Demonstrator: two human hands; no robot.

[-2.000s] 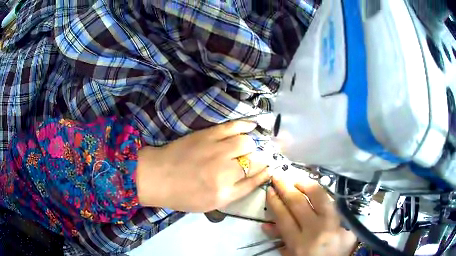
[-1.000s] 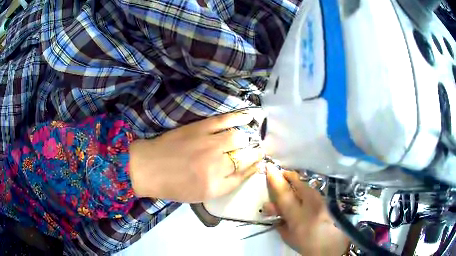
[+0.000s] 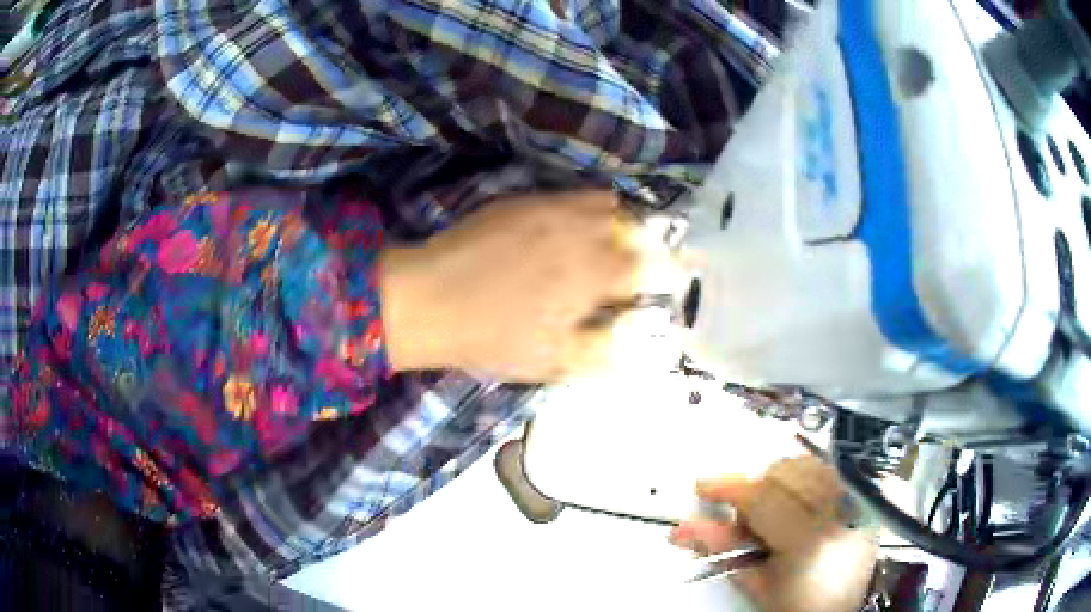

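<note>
The plaid cloth, dark brown, blue and white, lies heaped left of and behind the white sewing machine head with its blue stripe. My left hand is blurred, over the cloth edge beside the needle area; its fingertips reach under the head and what they hold is hidden. My right hand is lower right, away from the needle, fingers curled round a slim dark pointed tool. The needle plate area is overexposed and the needle cannot be made out.
A black cable curves across the machine's front at right, near metal parts. The white table shows below the cloth. A brown oval slot sits at the plate's left edge. Plaid cloth also hangs under my left sleeve.
My left hand has moved up and right, further behind the needle area. My right hand has drawn back down and right, apart from the left, with the tool still in it.
</note>
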